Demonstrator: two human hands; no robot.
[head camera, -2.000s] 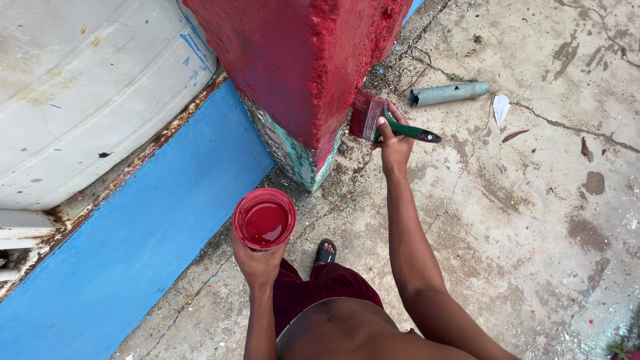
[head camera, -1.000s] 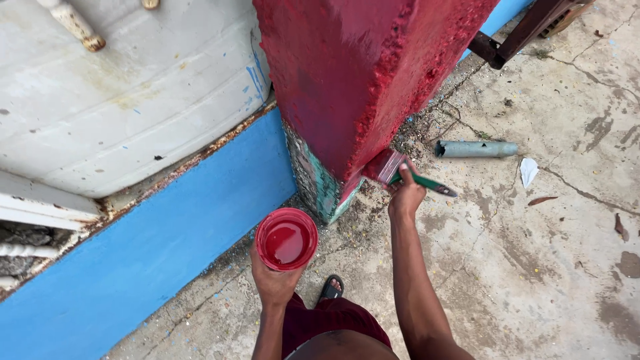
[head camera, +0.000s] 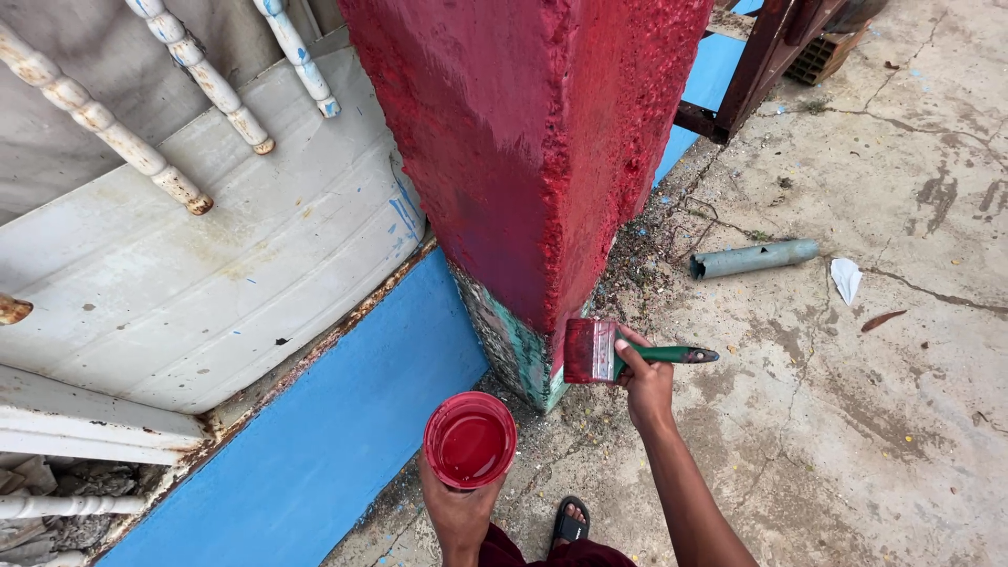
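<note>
My left hand (head camera: 459, 512) is closed around a round tub of red paint (head camera: 470, 439), held upright with its open top facing up. In my right hand (head camera: 648, 382) is a wide paintbrush (head camera: 592, 351) with a green handle, gripped near its metal ferrule. Its red-coated bristles lie at the lower right face of a rough pillar (head camera: 555, 197); whether they touch it I cannot tell. Most of the pillar is red, while its foot (head camera: 531, 370) shows worn green and bare grey. The tub is below and left of the pillar's foot.
A low blue wall (head camera: 315, 441) with a rusty edge runs left of the pillar, beside a white panel (head camera: 197, 299) and white balusters (head camera: 213, 83). On the cracked concrete at right lie a grey pipe piece (head camera: 756, 259) and white scrap (head camera: 846, 280). A dark metal frame (head camera: 748, 79) stands behind.
The brush has moved down the pillar's right face towards its foot since the last frame. The tub stays in my left hand. The view has shifted, showing more balusters and the metal frame.
</note>
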